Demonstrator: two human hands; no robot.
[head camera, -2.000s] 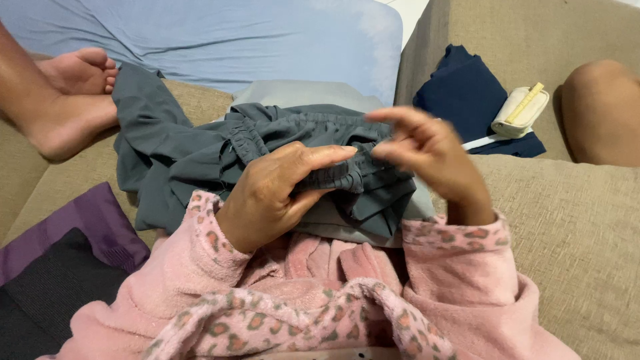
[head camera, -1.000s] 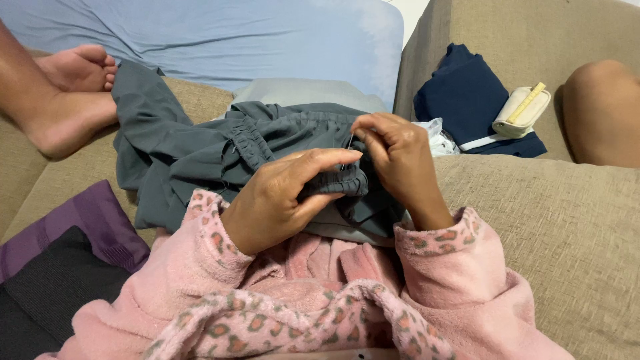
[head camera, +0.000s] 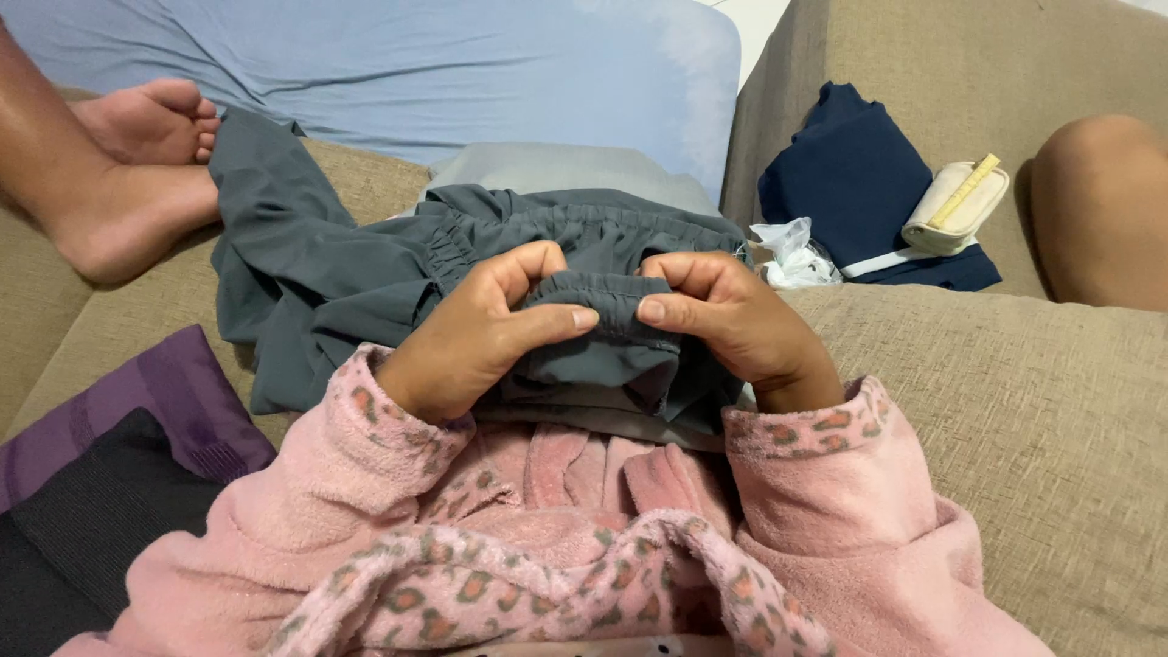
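Observation:
A dark grey-green garment (head camera: 310, 265) with gathered elastic edges lies bunched across my lap, over a paler grey cloth (head camera: 575, 169). My left hand (head camera: 497, 328) pinches one gathered band of it between thumb and fingers. Close by on the same band, my right hand (head camera: 730, 319) grips with its thumb on top and its fingers curled behind. The short stretch of band between the two thumbs is held up toward me. Loose pale thread ends (head camera: 741, 248) show at the garment's edge just behind my right hand. Whether a needle is there, I cannot tell.
Another person's bare feet (head camera: 137, 205) rest at the left, against the garment. Purple cloth (head camera: 155, 401) and black cloth (head camera: 100, 502) lie lower left. On the sofa (head camera: 995, 429) at the right are navy fabric (head camera: 849, 173), a cream pouch (head camera: 958, 205), a plastic bag (head camera: 794, 255) and a person's bent knee (head camera: 1109, 210).
My right hand was raised and blurred, then was pinched close to my left fingertips. Now it has come down to the gathered band, and both hands hold it with their thumbs a little apart.

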